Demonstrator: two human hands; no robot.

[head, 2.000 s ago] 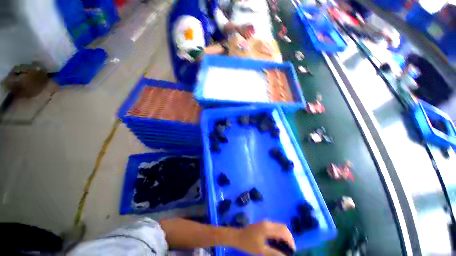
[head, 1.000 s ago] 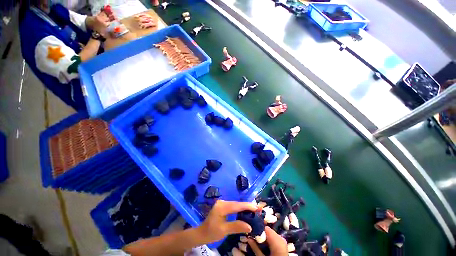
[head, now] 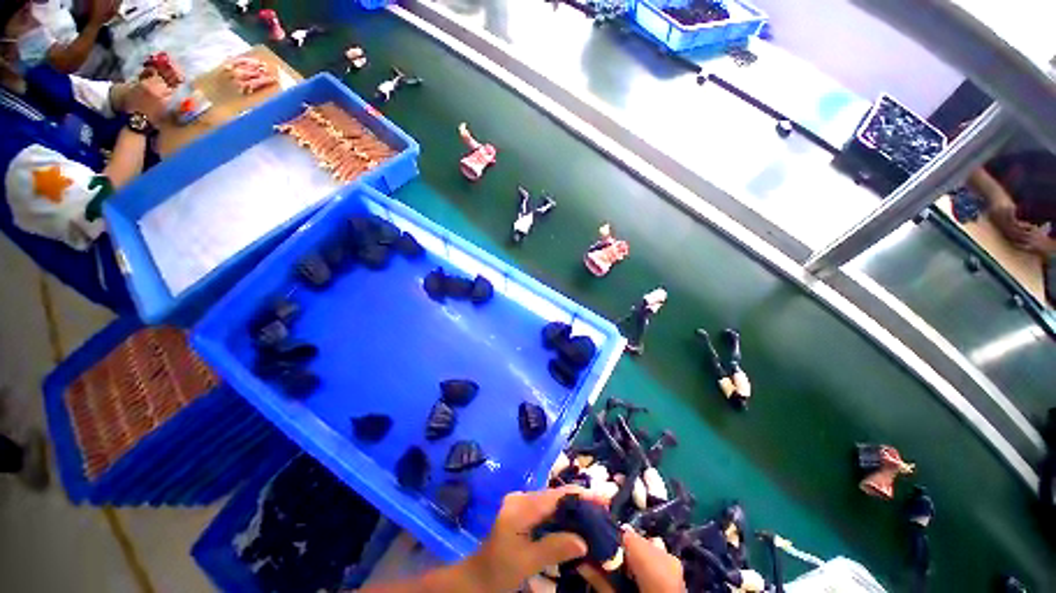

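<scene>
My left hand (head: 527,542) pinches a black moulded piece (head: 588,531) at the bottom centre, past the near tray's lower corner. My right hand (head: 655,565), cut off by the bottom edge, grips the pale end of a leg part (head: 613,561) against that piece. Fingers hide how far the two fit together. The near blue tray (head: 382,336) holds scattered black moulded pieces (head: 460,392), singly and in clusters. A heap of black leg parts with pale ends (head: 637,463) lies right beside the hands on the green surface.
The green conveyor belt (head: 799,382) carries single leg parts (head: 727,368) and reddish torso parts (head: 882,468). A neighbouring blue tray (head: 411,162) touches the near tray. Stacked trays (head: 70,463) stand left. A person sits upper left; another person's hands (head: 1019,220) show far right.
The view has shifted, so tray and belt sit further left. Both hands stay together around the black piece, which now shows more from above. Two seconds ago only my left hand showed, over the tray.
</scene>
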